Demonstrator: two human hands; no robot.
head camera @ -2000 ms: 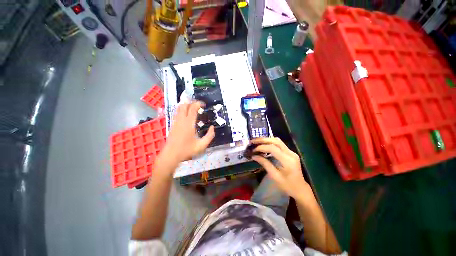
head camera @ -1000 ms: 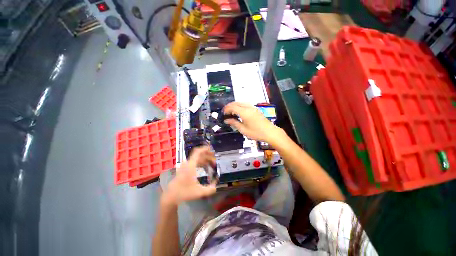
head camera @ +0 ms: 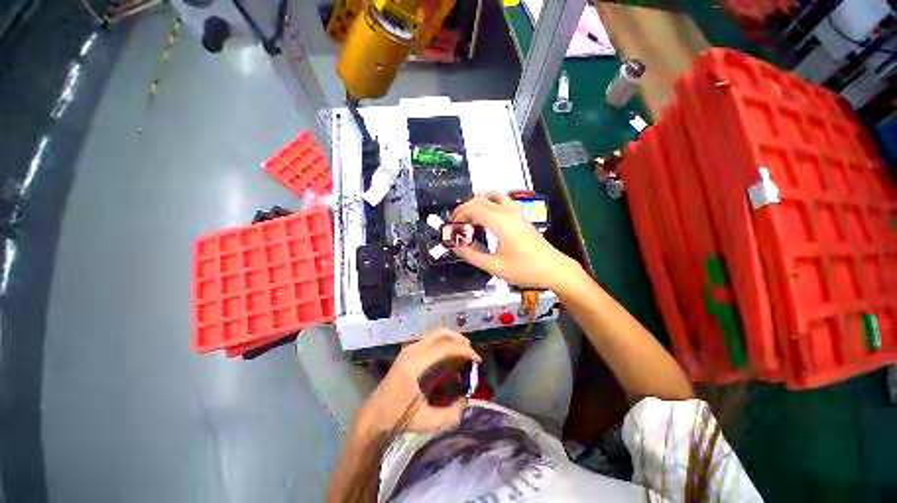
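My left hand (head camera: 418, 388) is low in front of the machine's front edge, over my lap. It holds a dark rounded housing (head camera: 448, 383) with a shiny pale edge. My right hand (head camera: 502, 241) is over the black fixture (head camera: 454, 275) on the white machine top. Its fingertips close around a small piece (head camera: 456, 236) with a reddish centre at the white tabs; whether it is loose or part of the fixture I cannot tell. The handheld terminal (head camera: 534, 210) is mostly hidden behind my right hand and forearm.
A tall stack of red trays (head camera: 688, 236) stands on the green bench at right. Flatter red trays (head camera: 264, 280) lie low at left. A yellow cylindrical unit (head camera: 376, 54) is behind the machine. A red button (head camera: 507, 318) is on its front edge. A white strip (head camera: 382, 182) lies by the black guide.
My left hand has moved down and right, off the machine front to my lap, with the dark housing. My right hand, earlier near the terminal, stays over the fixture. The view has shifted slightly.
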